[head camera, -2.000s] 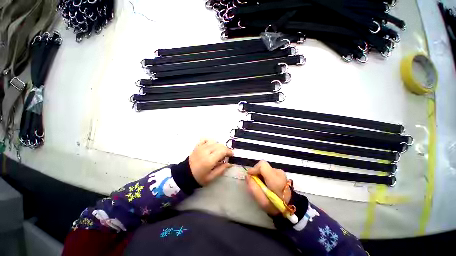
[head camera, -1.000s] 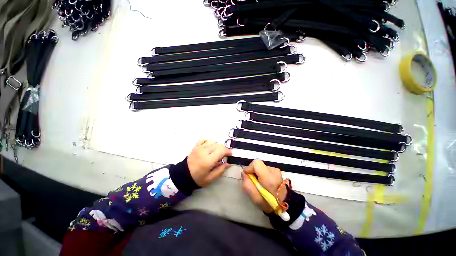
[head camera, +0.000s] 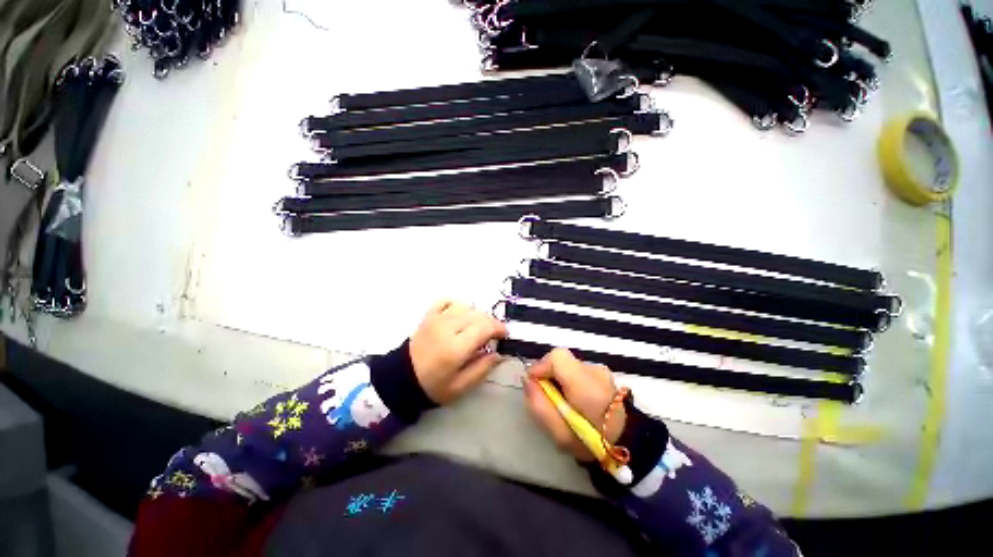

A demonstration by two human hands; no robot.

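Note:
My left hand (head camera: 453,350) pinches the left ring end of the nearest black webbing strap (head camera: 697,373), which lies flat on the white sheet; the ring there is mostly hidden by the fingers. My right hand (head camera: 571,398) holds a slim yellow pen-like tool (head camera: 579,422), its front end pointing at the strap near my left fingertips. The fine tip is too small to tell if it touches. An orange-red cord hangs at the tool's back end by the wrist. Several more black straps (head camera: 697,258) with silver D-rings lie in a row just beyond.
A second group of straps (head camera: 468,180) lies at centre left, a clear crumpled plastic piece (head camera: 599,78) at its upper right. A strap pile (head camera: 686,44) is at top right, a yellow tape roll (head camera: 903,159) at right. A tied bundle (head camera: 68,201) and olive-grey webbing (head camera: 38,54) are at left.
The right hand and yellow tool have shifted slightly left since the earliest frame. The left hand keeps its pinch. The view has shifted a little.

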